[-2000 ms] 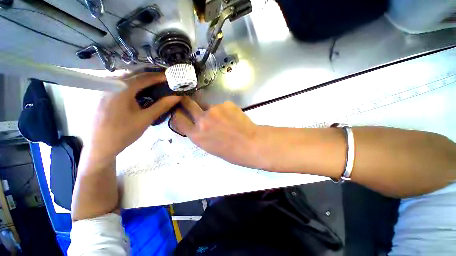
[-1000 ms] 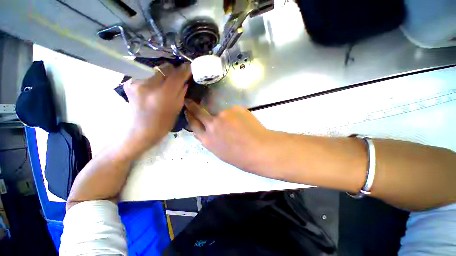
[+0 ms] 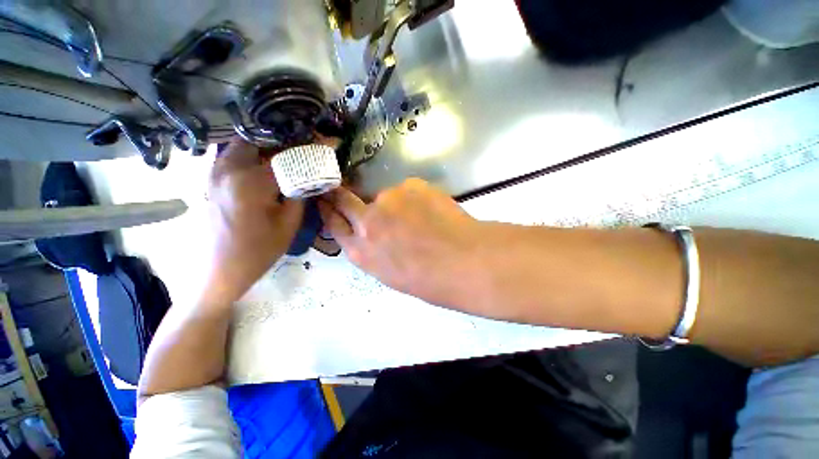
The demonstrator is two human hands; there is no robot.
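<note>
A dark pouch (image 3: 306,230) is mostly hidden under and between my hands, beside the needle area. My left hand (image 3: 256,220) holds its left side; the fingers are partly hidden behind the white ribbed knob (image 3: 307,170). My right hand (image 3: 395,229) pinches the pouch's right edge with thumb and finger, close to the presser foot. The needle plate (image 3: 368,141) shows just beyond my fingertips, beside a bright lamp spot. The needle point and the stitched edge are hidden.
The machine head (image 3: 54,99) with wire thread guides and black tension discs (image 3: 286,106) hangs over the work. A black pad (image 3: 611,27) lies on the metal bed (image 3: 539,121). Dark pouches (image 3: 126,314) lie at the table's left end. A blue crate (image 3: 283,421) is below.
My left hand has drawn back from its flat reach over the pouch and now curls round it behind the knob. The camera view has shifted. My right hand stays at the pouch edge.
</note>
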